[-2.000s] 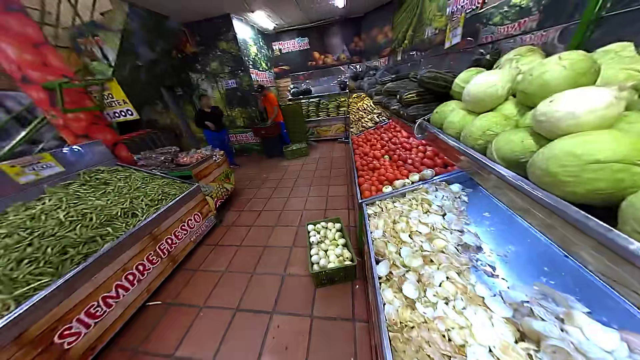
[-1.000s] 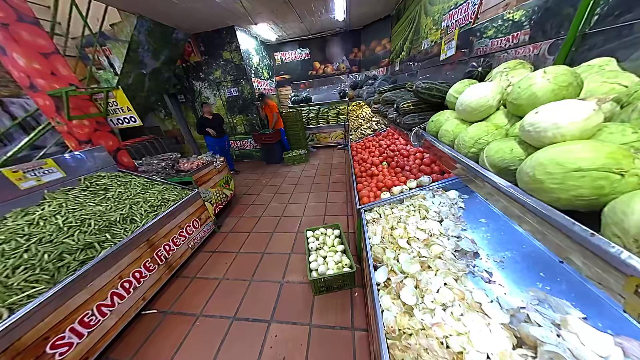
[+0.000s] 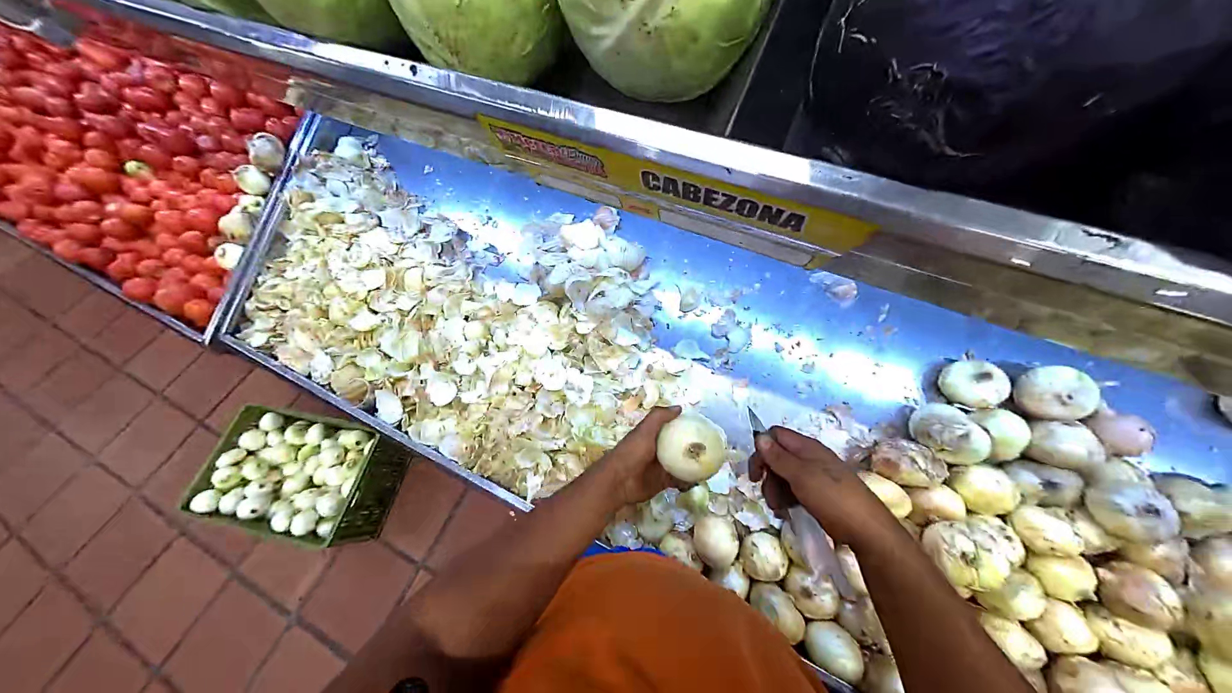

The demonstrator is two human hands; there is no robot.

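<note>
A pale, whole onion rests in my left hand, its root end turned up toward me. Close by on the right, my right hand grips a small knife whose short blade tip shows above the fingers. Below that hand hangs a strip of something pale, perhaps onion skin, not clear. Both hands are over the metal display bin, between a heap of loose onion skins on the left and piled onions on the right.
A green plastic crate of peeled onions stands on the tiled floor at left. Red tomatoes fill the adjoining bin. A metal shelf edge with a yellow sign runs above, with green cabbages behind it.
The view has swung down and right onto the bin. My hands, the onion and the knife now show; the earlier frames show none of them.
</note>
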